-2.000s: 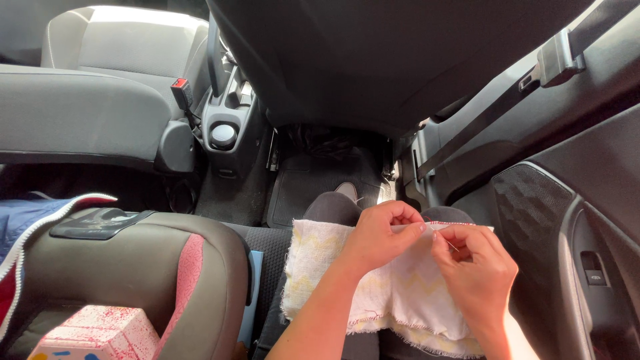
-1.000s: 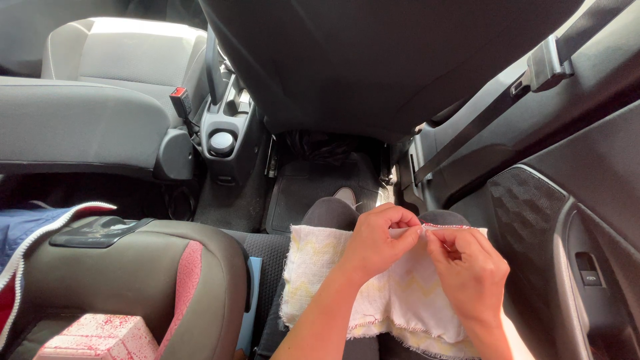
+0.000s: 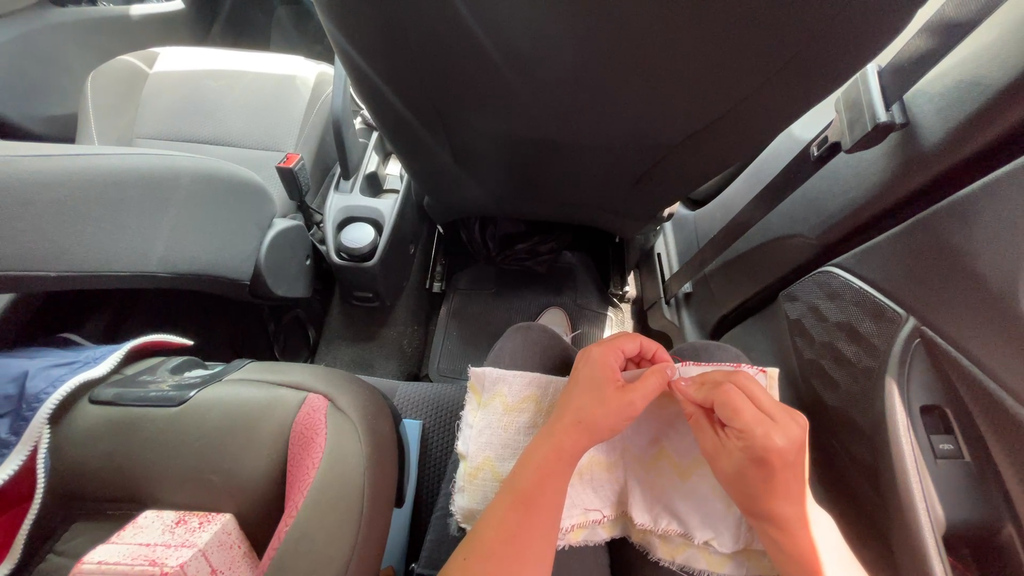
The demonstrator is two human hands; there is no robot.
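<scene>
A white cloth with pale yellow zigzags [image 3: 512, 432] lies across the lap, its edges frayed. Red stitching runs along its top edge, right of the fingers, and dark reddish stitches follow its lower edge. My left hand [image 3: 612, 388] pinches the top edge between thumb and fingers. Close against it, my right hand [image 3: 744, 432] has thumb and forefinger pinched together at the same edge. Whatever small thing lies between the right fingertips is too small to make out.
A child seat [image 3: 216, 432] stands at the left, holding a red-speckled white box [image 3: 172, 548], with a blue zipped garment [image 3: 48, 392] beside it. Ahead is a dark front seat back [image 3: 560, 104]. The car door [image 3: 864, 384] is at the right, below a seat belt [image 3: 752, 208].
My right hand has moved in from slightly apart to close beside my left fingertips. My left hand stays at the cloth's top edge.
</scene>
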